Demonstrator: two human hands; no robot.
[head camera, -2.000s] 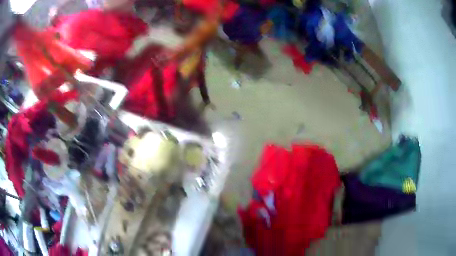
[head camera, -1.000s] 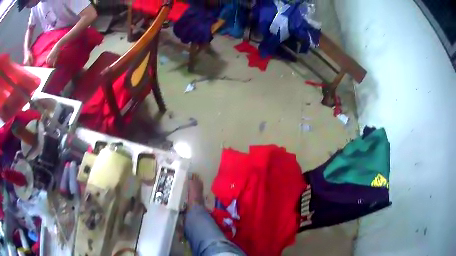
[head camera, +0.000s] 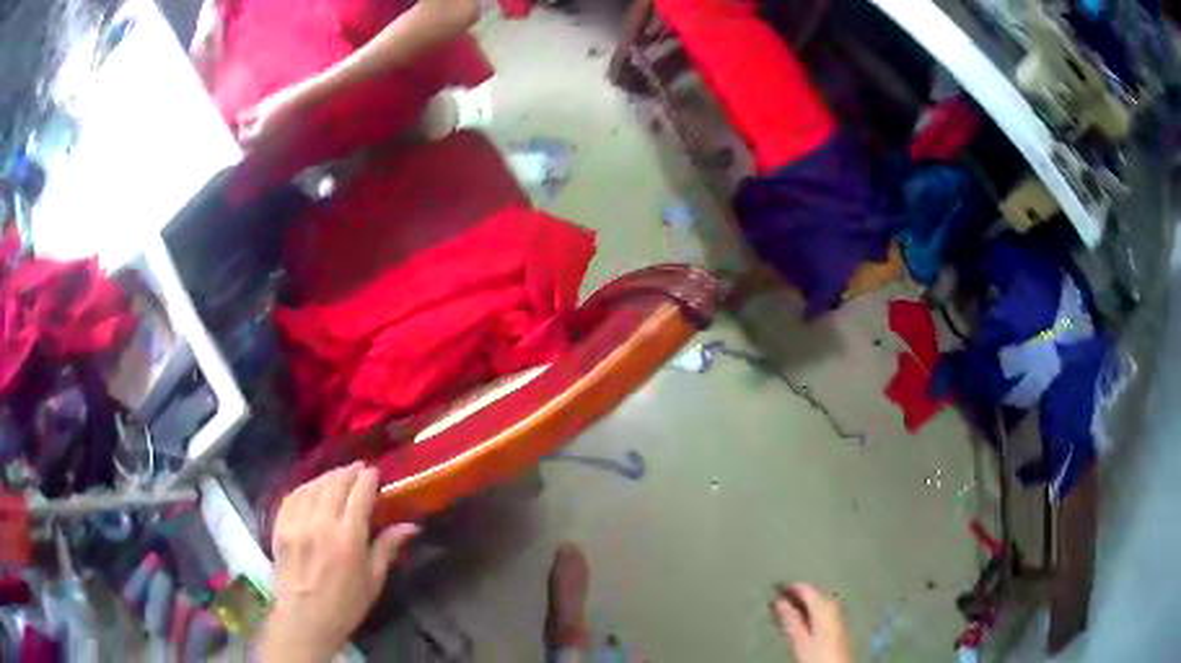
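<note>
A wooden chair (head camera: 557, 402) with a glossy orange-brown back rail stands left of centre. Bunched red fabric (head camera: 440, 317) lies on its seat behind the rail. My left hand (head camera: 324, 563), bare, is at the near left end of the rail, with its fingers over the wood and its thumb against the side. My right hand (head camera: 816, 628), bare, is low at the right, partly cut off by the bottom edge. It is over the floor, holds nothing and is away from the chair.
Another person's arm (head camera: 369, 65) is at upper left, over red cloth. A white table (head camera: 130, 143) is at left. A bench with red cloth (head camera: 758, 91) and a navy heap (head camera: 816, 220) is at top. Blue garments (head camera: 1036, 337) are at right. A foot (head camera: 566, 596) is on the floor.
The view has swung left, and the chair is now close in front. Both my hands have come into view, the left on the chair rail. My sewing machine is out of view.
</note>
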